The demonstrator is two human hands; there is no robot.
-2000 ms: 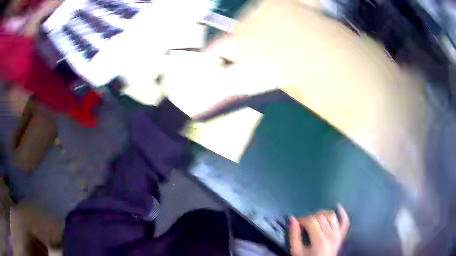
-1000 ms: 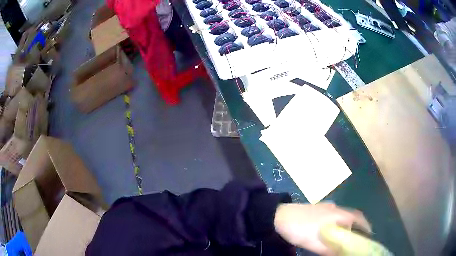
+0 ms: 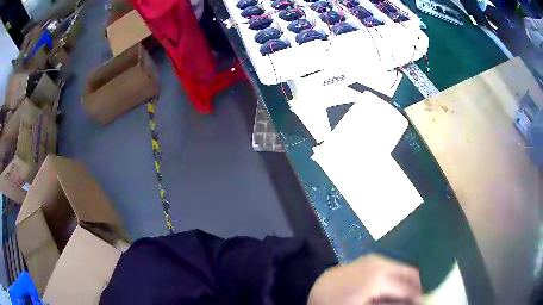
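Observation:
My left hand [image 3: 369, 283] is at the bottom edge, blurred and partly cut off, at the end of a dark sleeve. It looks closed, with a pale yellow sheet [image 3: 451, 293] sticking out past its right side; the fingertips are hidden. Cream backing sheets [image 3: 378, 193] lie overlapping on the green bench beyond the hand, with a dark gap between some of them. My right hand is not in view.
A white parts tray [image 3: 351, 49] holds rows of dark round parts with red leads. A steel ruler [image 3: 420, 80] lies near it. A tan board [image 3: 476, 161] covers the right side. Open cartons [image 3: 83, 202], yellow-black floor tape [image 3: 156, 155] and a person's red clothing [image 3: 187, 53] are left.
The view has swung left since the oldest frame, and my right hand has left the picture. Since one second ago, my left hand has moved slightly lower, with the pale sheet still beside it.

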